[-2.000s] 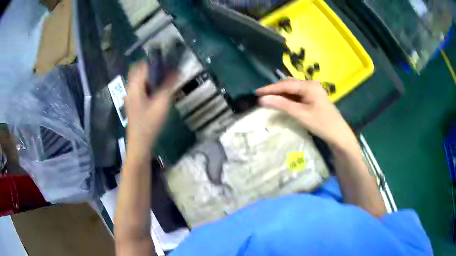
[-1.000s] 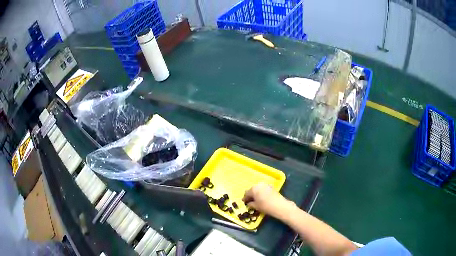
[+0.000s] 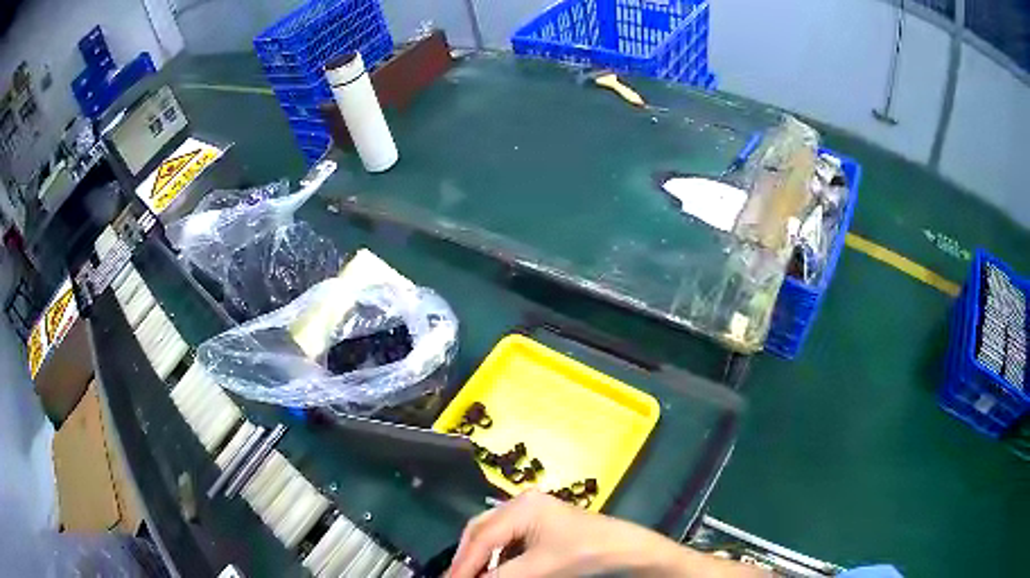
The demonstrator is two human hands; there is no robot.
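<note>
My right hand (image 3: pixel 553 544) is at the bottom edge, in front of the yellow tray (image 3: pixel 570 401), with its fingers curled and pointing left. Its fingertips are partly cut off by the edge, and what they hold cannot be told. A dark shape lies just left of them. Several small black rings (image 3: pixel 517 464) lie loose along the near and left side of the tray. Dark and silvery tubes (image 3: pixel 246 461) lie across the row of pale carriers (image 3: pixel 203 409). My left hand is out of the picture.
An open clear bag (image 3: pixel 384 350) with black rings stands left of the tray. Another clear bag (image 3: pixel 254 254) is beyond it. A white bottle (image 3: pixel 364 119) stands on the far green table (image 3: pixel 531 169). Blue crates (image 3: pixel 994 344) are on the floor at right. Warning-label boxes (image 3: pixel 181 175) are at far left.
My right hand has moved from the tray down and left to the bottom edge. Fewer rings show in the tray. The view has shifted slightly.
</note>
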